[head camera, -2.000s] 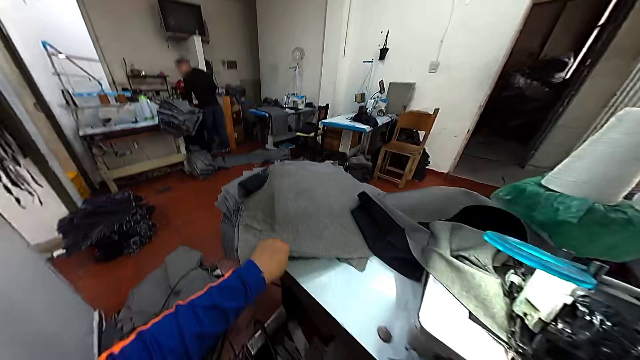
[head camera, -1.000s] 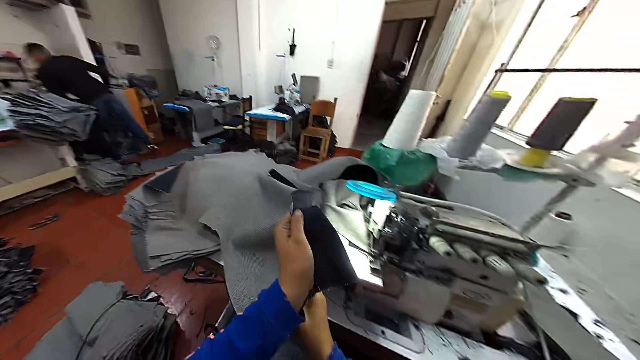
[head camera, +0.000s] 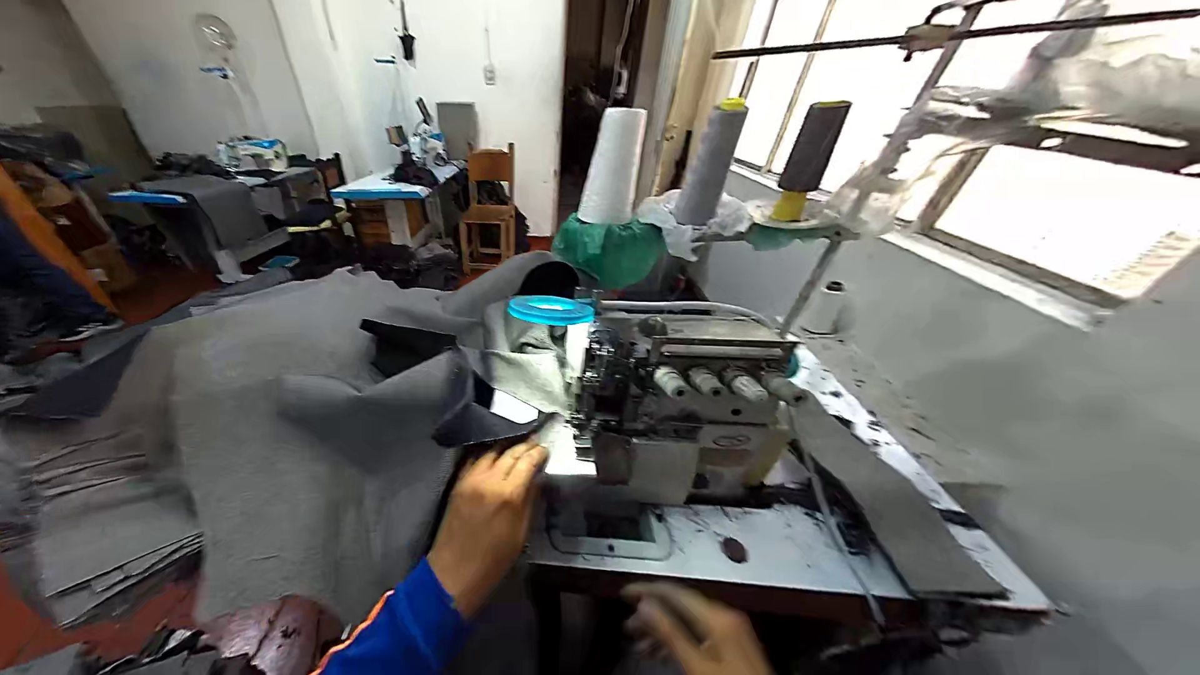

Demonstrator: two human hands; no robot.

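Observation:
My left hand (head camera: 497, 497) holds the edge of a dark fabric piece (head camera: 478, 417) beside the needle area of an overlock sewing machine (head camera: 694, 403). Low in front of the machine table's front edge, my right hand (head camera: 694, 628) is blurred; whether it holds anything cannot be told. Grey fabric pieces (head camera: 253, 403) spread and pile to the left of the machine. A lit blue ring (head camera: 551, 309) sits above the bright sewing area. White (head camera: 614, 164), grey (head camera: 712, 159) and dark (head camera: 814, 150) thread cones stand behind the machine.
A grey fabric strip (head camera: 900, 506) lies on the machine table's right side. Stacked cut pieces (head camera: 117, 534) lie at lower left. Farther back are a wooden chair (head camera: 487, 206) and other sewing tables (head camera: 384, 187). Part of a person (head camera: 42, 262) shows at the left edge.
The view has swung right toward the machine. My left hand has gone from the grey pile to the needle area with dark fabric. My right hand, near the left one a second ago, is now lower and apart.

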